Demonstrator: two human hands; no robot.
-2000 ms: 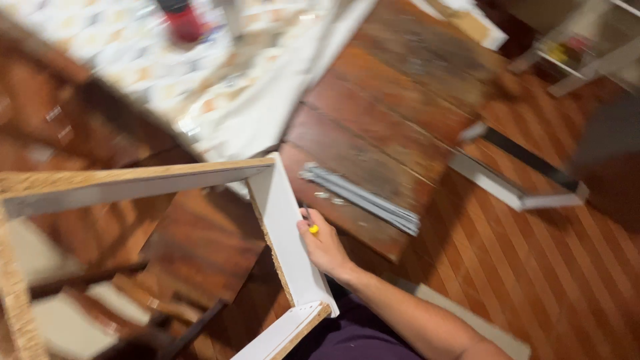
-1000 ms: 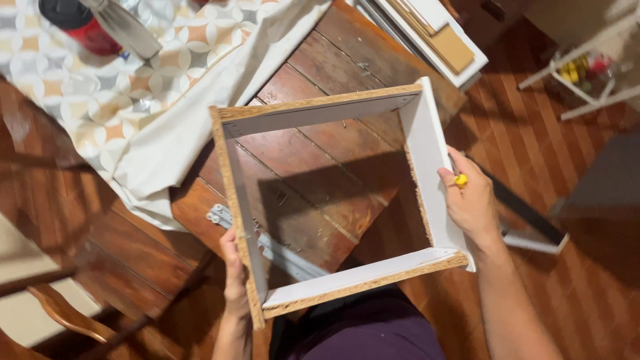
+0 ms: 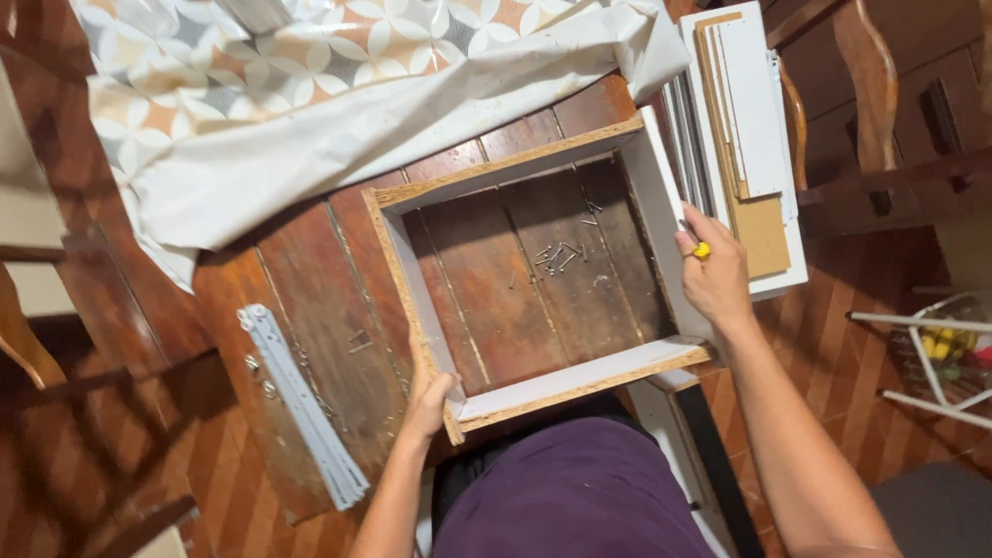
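A drawer frame of white-faced particleboard [image 3: 577, 381], with raw chipboard edges and no bottom panel, is held over the wooden table [image 3: 310, 302]. My left hand [image 3: 430, 395] grips its near left corner. The right side is in my right hand [image 3: 713, 267], which also has a small yellow-ended tool [image 3: 702, 250], mostly hidden by the fingers. Through the frame several loose screws [image 3: 562, 257] show on the table. Metal drawer slides [image 3: 306, 411] lie in a bundle to the left, with small fittings [image 3: 269, 387] beside them.
A patterned tablecloth [image 3: 372, 70] is folded back over the table's far part. White and brown panels [image 3: 756, 155] are stacked at the right, near wooden chairs [image 3: 876, 85]. A black-edged panel piece [image 3: 717, 473] stands by my right side. A white wire rack [image 3: 930, 364] is on the far right.
Two seconds ago only my right hand showed on the frame; my left hand now holds it too. Since one second ago, the frame has shifted off the drawer slides, and the view has moved.
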